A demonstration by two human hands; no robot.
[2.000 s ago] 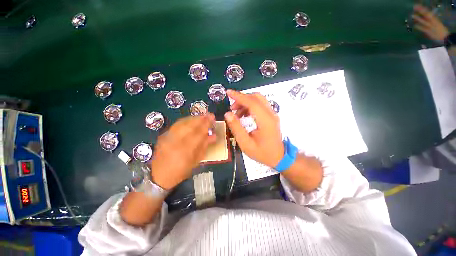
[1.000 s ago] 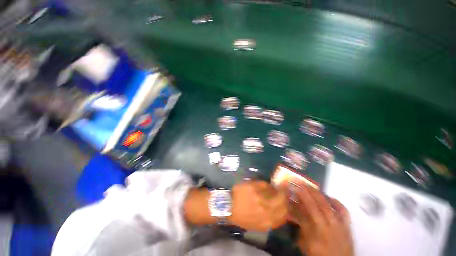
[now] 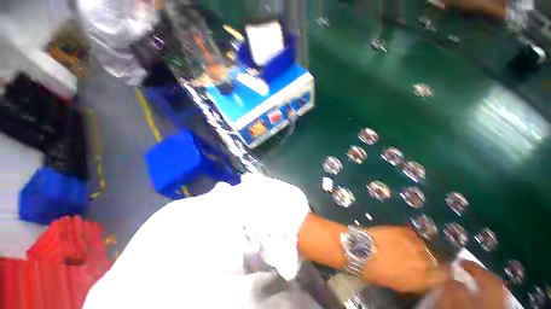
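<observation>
My left hand, with a metal watch at the wrist, is low at the right of centre, its fingers meeting my right hand. My right hand is blurred and partly cut off by the bottom edge. Whether either hand holds something is hidden. Several round metal-faced components lie in loose rows above and right of my left hand. One component lies beside a small white block. A white sheet shows only as an edge beside my right hand.
A blue-and-white box with red displays stands at the bench's left end. The green conveyor carries spaced components. Blue bins and red crates stand at the left by the yellow-marked floor. Another person's arm shows at the top right.
The view has swung left, so the components, box and hands sit further right. My hands have come together. The tan block seen before is no longer visible.
</observation>
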